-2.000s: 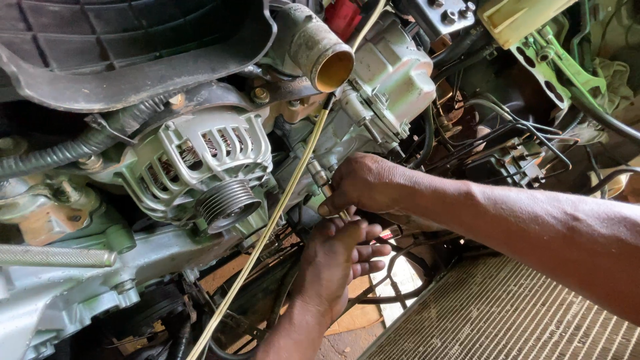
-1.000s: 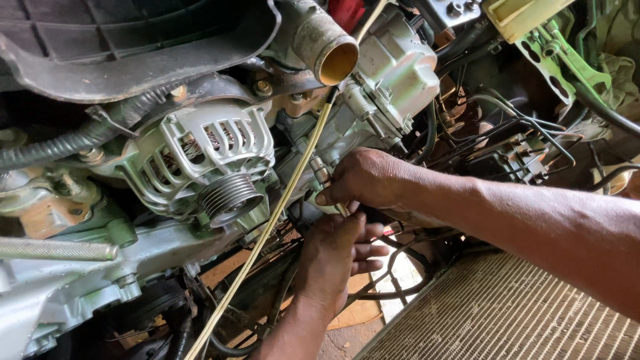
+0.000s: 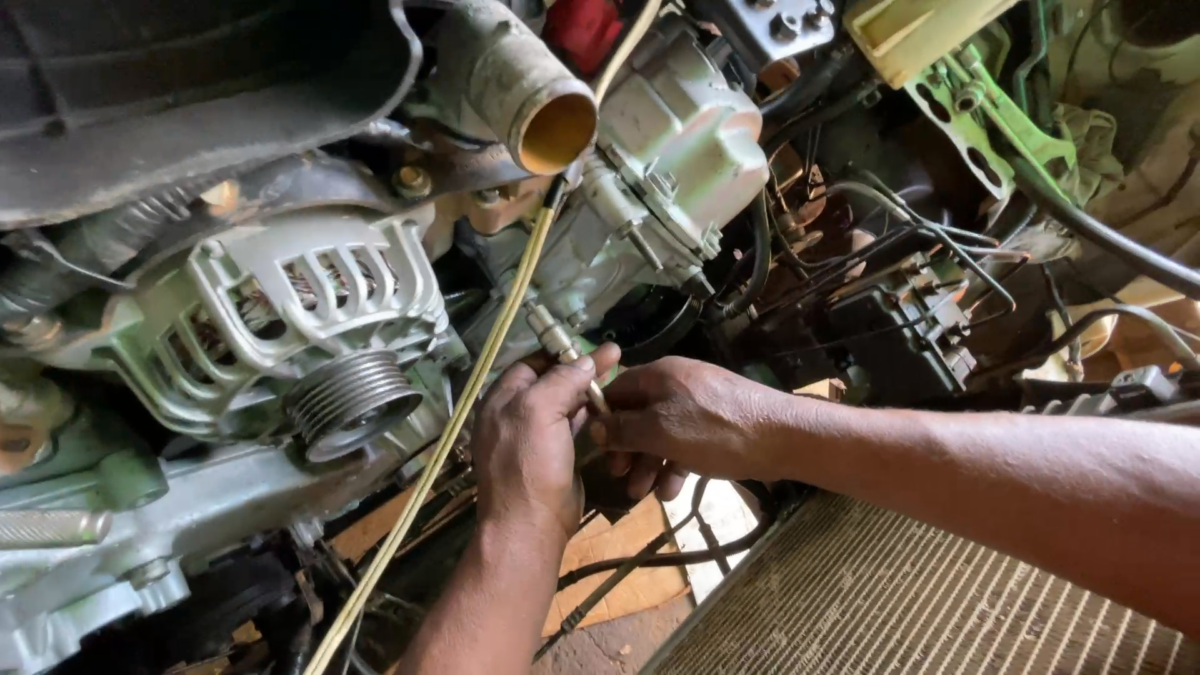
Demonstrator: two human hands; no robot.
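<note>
A slim metal socket extension with a socket [image 3: 553, 333] points up and left into the engine, beside the yellow cord [image 3: 487, 361]. My left hand [image 3: 534, 427] pinches its shaft between thumb and fingers just below the socket. Right beside it, my right hand [image 3: 689, 422] grips the lower end of the shaft, its other fingers curled below. Whether the socket sits on a bolt cannot be told. The alternator [image 3: 281, 319] with its ribbed pulley [image 3: 352, 403] lies left of my hands. A cast-metal housing [image 3: 675, 159] is above them.
An open metal pipe [image 3: 558, 131] juts out above my hands. The radiator core [image 3: 919, 600] fills the lower right, under my right forearm. A black plastic cover [image 3: 187, 103] spans the upper left. Hoses and thin lines [image 3: 937, 234] run at the right, near a green bracket [image 3: 994, 131].
My left hand has moved up along the tool to just below the socket. My right hand has shifted down the shaft, toward its lower end.
</note>
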